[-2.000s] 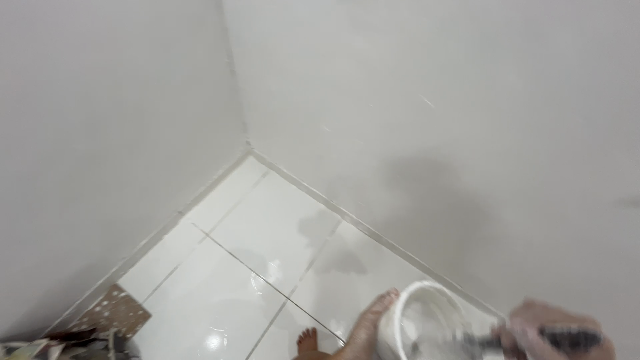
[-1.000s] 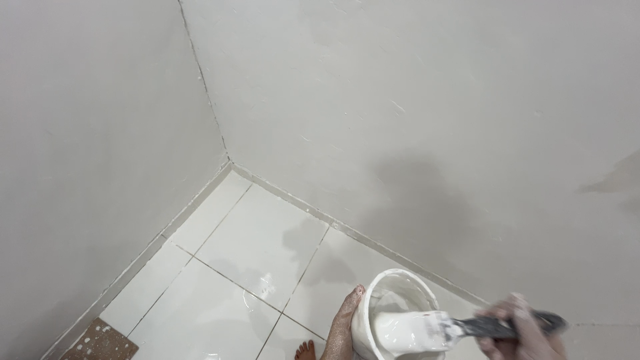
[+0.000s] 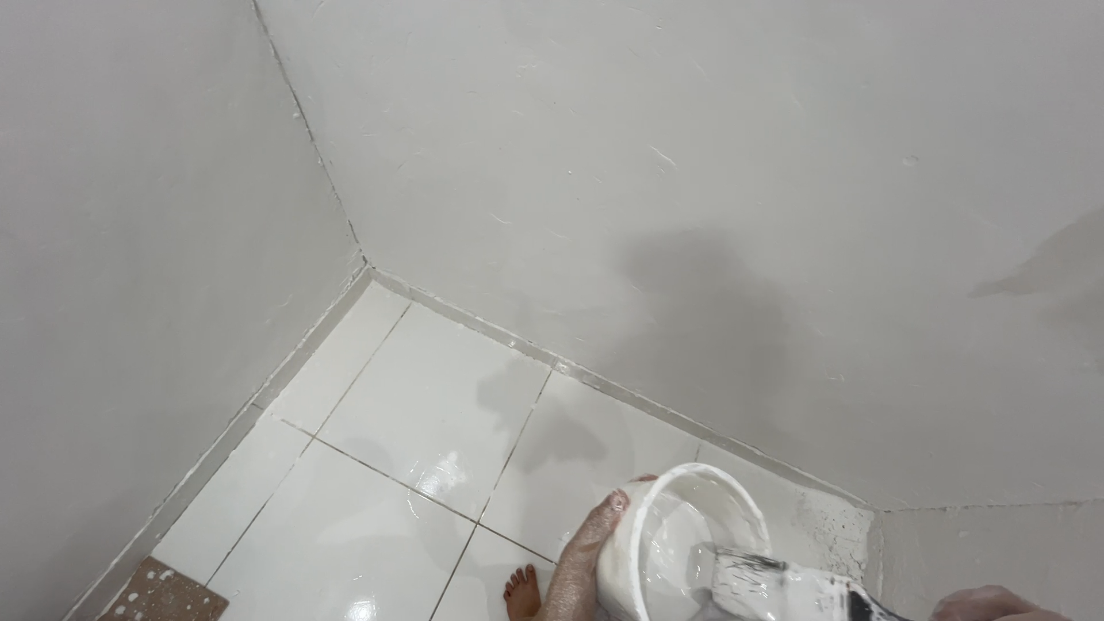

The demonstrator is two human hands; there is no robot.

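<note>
My left hand (image 3: 586, 552) is wrapped around the left side of a white plastic bucket (image 3: 642, 552), which is tilted and holds white paint (image 3: 681, 539). At the lower right edge, my right hand (image 3: 992, 605) is only partly in view, at the dark handle end of a paintbrush (image 3: 802, 586). The brush is coated in white paint, and its bristles reach over the bucket's rim into the opening. Most of my right hand's fingers are cut off by the frame.
Pale walls (image 3: 690, 172) meet in a corner above a low skirting (image 3: 604, 385). White floor tiles (image 3: 431, 371) lie below. A bare foot (image 3: 522, 593) stands left of the bucket. A brown, paint-spotted piece (image 3: 164, 595) lies at the lower left. Shadows fall on wall and floor.
The paintbrush and my right hand have moved lower and to the right relative to the bucket; the bristles, over its opening a second ago, are now at its right rim.
</note>
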